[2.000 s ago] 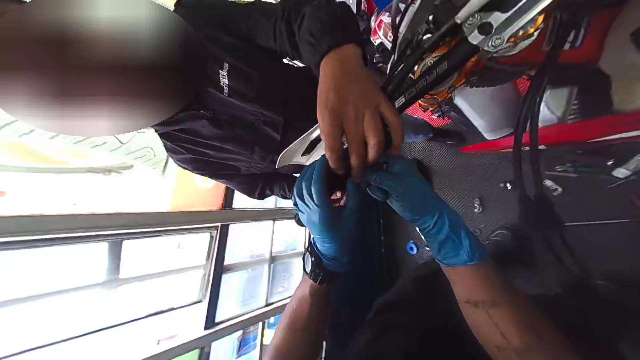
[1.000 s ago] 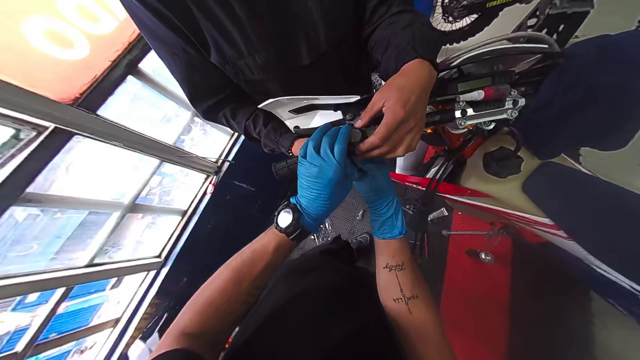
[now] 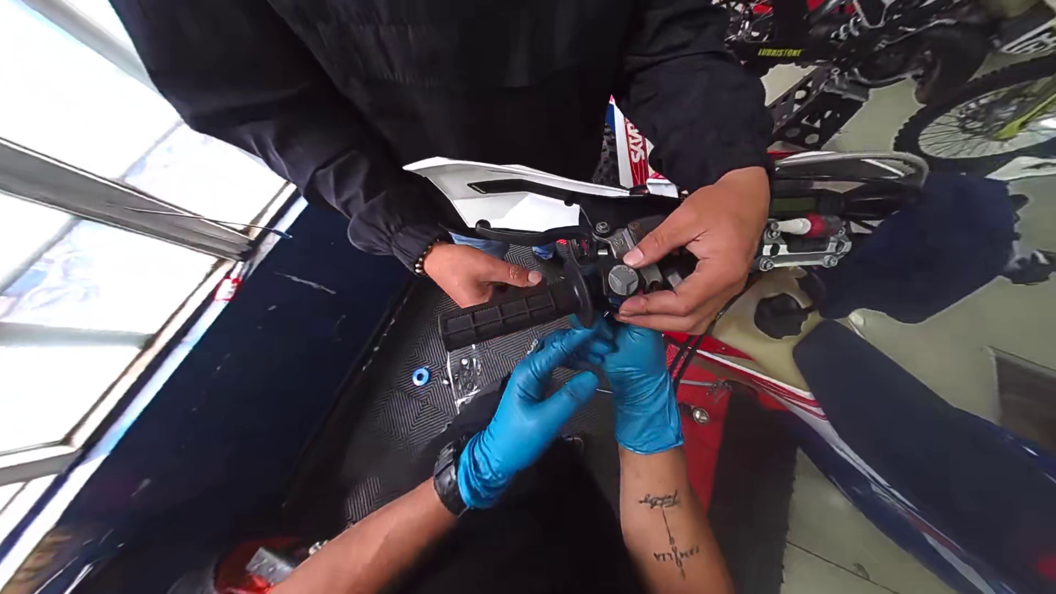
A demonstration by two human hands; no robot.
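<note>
A black rubber handlebar grip (image 3: 510,315) juts left from a control housing with a round metal cap (image 3: 623,280) on the motorcycle's handlebar. Just below the grip's inner end, my left hand (image 3: 528,404), blue-gloved, has its thumb apart and its fingertips near the housing's underside. Beside it my right hand (image 3: 643,384), also gloved, reaches under the housing; its fingertips are partly hidden, and what they hold cannot be seen. A co-worker's hand (image 3: 709,252) grips the housing from above, while that person's other hand (image 3: 478,276) lies against the grip's far side. A white handguard (image 3: 503,198) stands behind the grip.
Handlebar clamps (image 3: 804,243), a cream fuel tank (image 3: 763,318) and a dark seat (image 3: 916,421) extend to the right. Small parts in a clear bag (image 3: 466,375) and a blue ring (image 3: 421,377) lie on the black mat (image 3: 404,412). A dark blue wall (image 3: 247,330) is at left.
My left hand has drawn back from the grip, baring it and the round cap. The co-worker's left-side hand now shows against the grip. The view has swung and come closer.
</note>
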